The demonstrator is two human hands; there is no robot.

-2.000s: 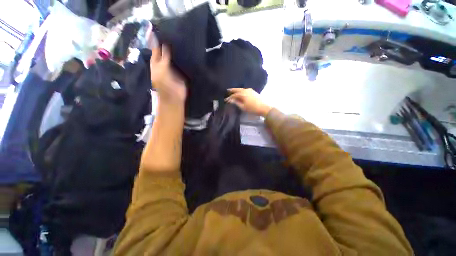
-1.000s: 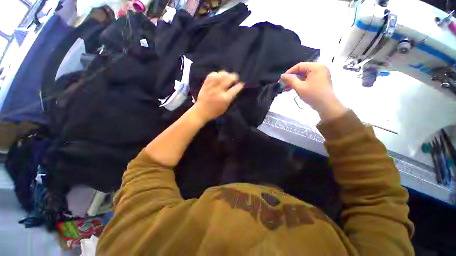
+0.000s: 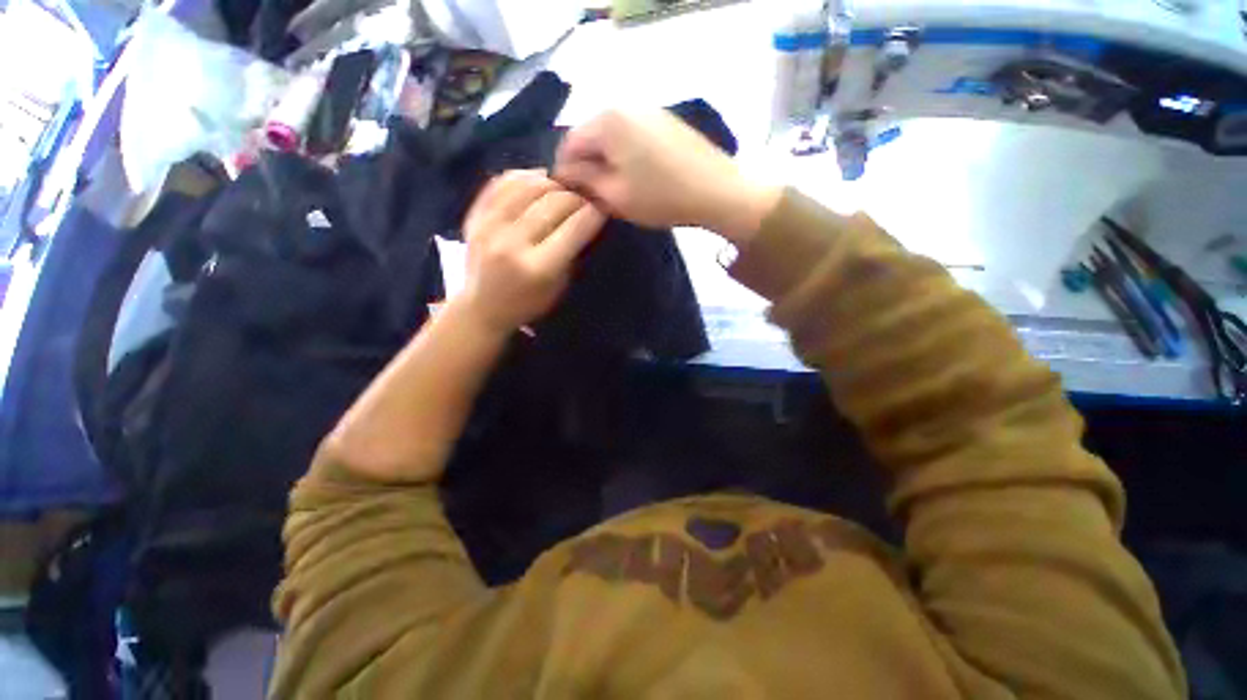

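Observation:
A black garment (image 3: 636,294) lies over the front table edge and toward my lap. My left hand (image 3: 531,246) is closed on its cloth, with the fingertips pinched. My right hand (image 3: 643,167) touches my left fingertips and pinches at the same spot; the fingers hide what exactly is between them. A white strip (image 3: 451,267) shows beside my left wrist, partly covered. A small white label (image 3: 319,218) lies on the black garment pile (image 3: 260,369) at the left.
The white sewing machine (image 3: 944,103) stands at the upper right. Shears (image 3: 1210,321) and small thin tools (image 3: 1135,301) lie at the right of the white table (image 3: 957,219). A crumpled plastic bag (image 3: 192,103) and small items are at the upper left.
My hands were apart on the garment and have come together at its upper part. The white strip is now mostly covered. The view has shifted, with more of the machine showing.

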